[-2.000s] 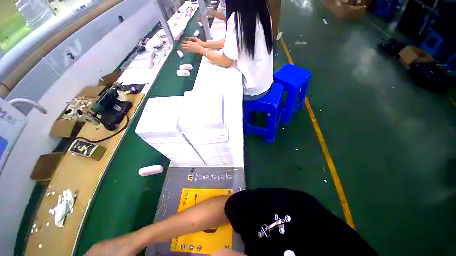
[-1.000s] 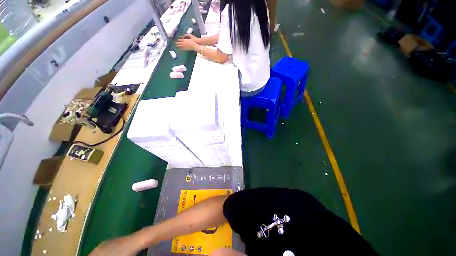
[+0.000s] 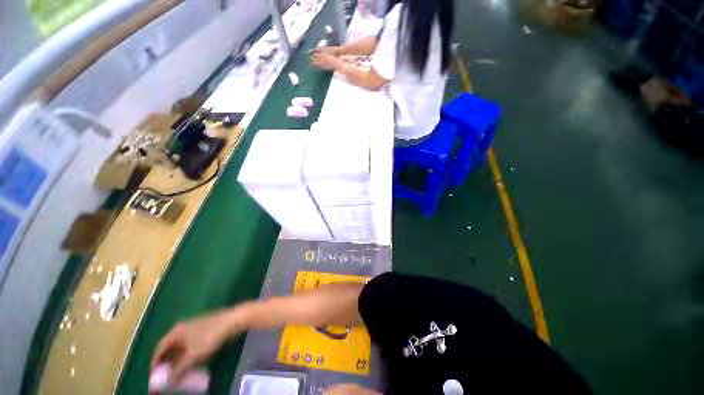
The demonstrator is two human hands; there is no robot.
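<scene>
My right hand [image 3: 191, 343], bare and blurred, reaches left over the green conveyor belt [image 3: 224, 224]. Its fingers are closed on a pale pink unit [image 3: 191, 379] at the bottom edge. Blur hides whether this is one piece or two. A shallow whitish tray [image 3: 270, 384] lies on the printed carton sheet [image 3: 289, 258], cut off by the bottom edge. A patch of bare skin [image 3: 351, 389] shows at the bottom edge, perhaps my left hand or forearm; what it does is hidden.
Two tall white tray stacks [image 3: 336, 173] stand beyond the sheet. Several pink units [image 3: 299, 106] lie farther along the belt. A seated person [image 3: 409, 77] works there, near blue stools [image 3: 432, 166]. A wooden shelf [image 3: 116, 339] holds a white cloth [image 3: 116, 292] and a black tool [image 3: 197, 146].
The pink unit that lay on the belt is now at my right hand, whose fingers have come into view and closed on it. The view has shifted, and a tray shows at the bottom edge.
</scene>
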